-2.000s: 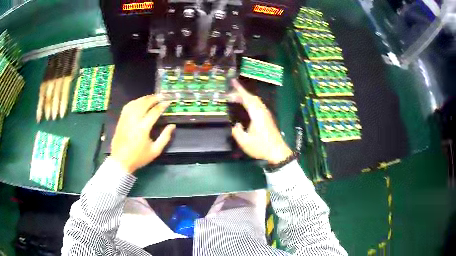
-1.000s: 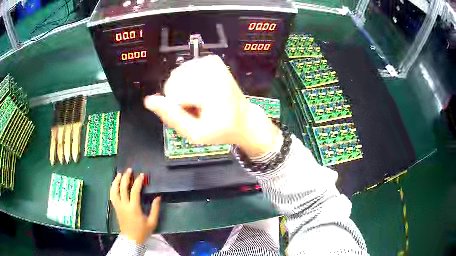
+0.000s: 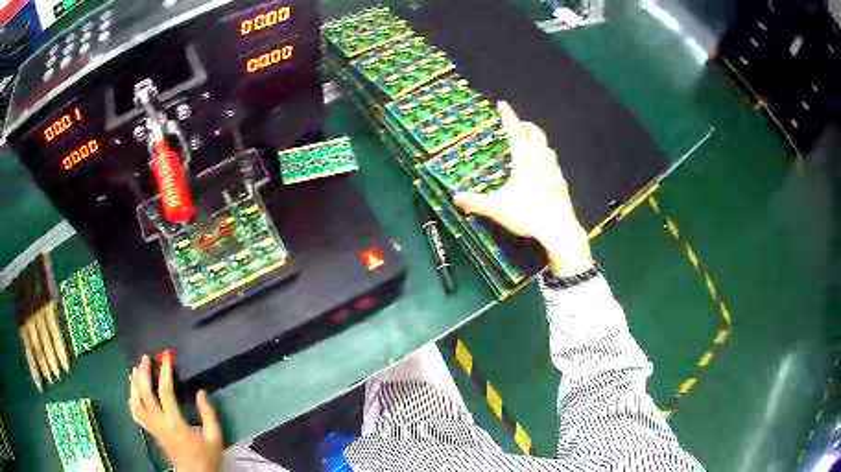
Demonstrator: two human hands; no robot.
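A green circuit board panel sits in the black test fixture under the clear pressure plate. The red toggle clamp handle points down towards the plate, with no hand on it. My left hand is at the base's front left, fingers apart and empty, its fingertips beside a red push button. My right hand spans the front of the large board stack, thumb and fingers at opposite edges of a top panel. My palm hides part of that panel.
Digital meters glow red. A narrow board strip lies right of the clamp. A marker pen lies beside the large stack on the black mat's left. Brushes, a flat green board and a small board stack are at left.
The view has swung right. My right hand has left the clamp area and moved to the large stack. The red handle now shows lowered. My left hand remains by the front left button.
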